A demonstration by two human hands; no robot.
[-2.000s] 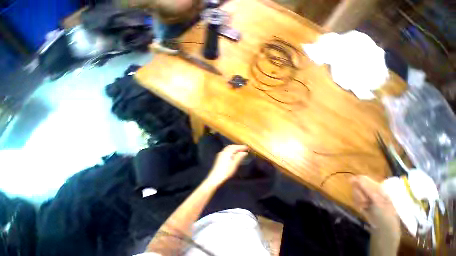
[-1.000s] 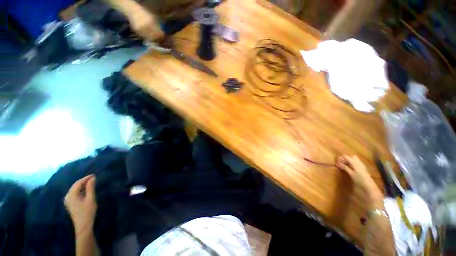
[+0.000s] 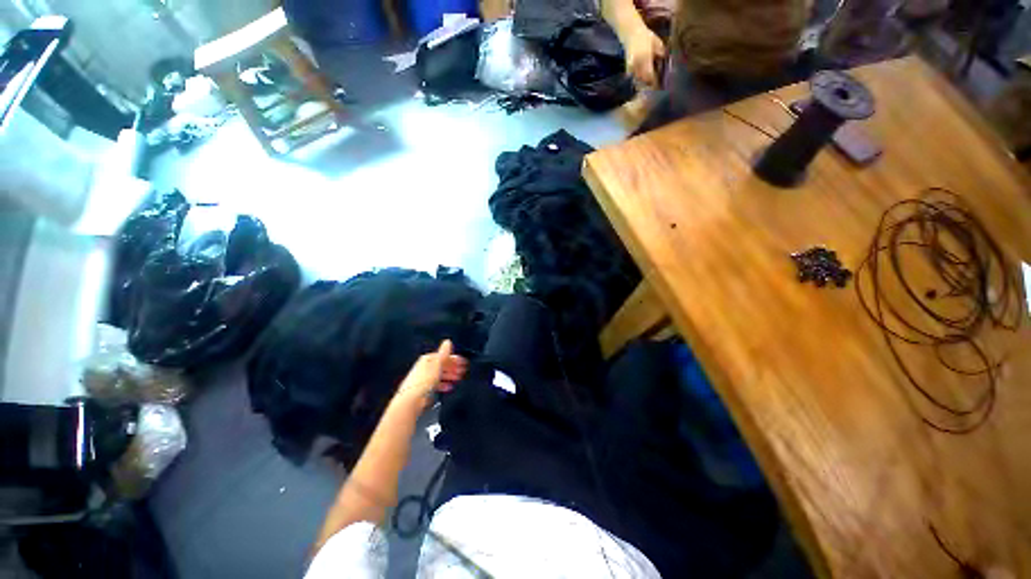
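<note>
A black garment lies over my lap, with a small white label on it. My left hand is at the garment's left edge, with fingers curled on the black cloth. My right hand is not in view. On the wooden table lie a dark tangled cord coil and a small cluster of tiny black pieces. A short dark cord end shows at the bottom right.
Black garments heap on the floor left and by the table. Dark scissor loops show beside my lap. A black spool and phone stand far on the table. Another person's hand, black bags and a stool are beyond.
The view has swung left, showing more floor. My left hand has moved in from the far left to the lap garment's edge. My right hand has left the picture.
</note>
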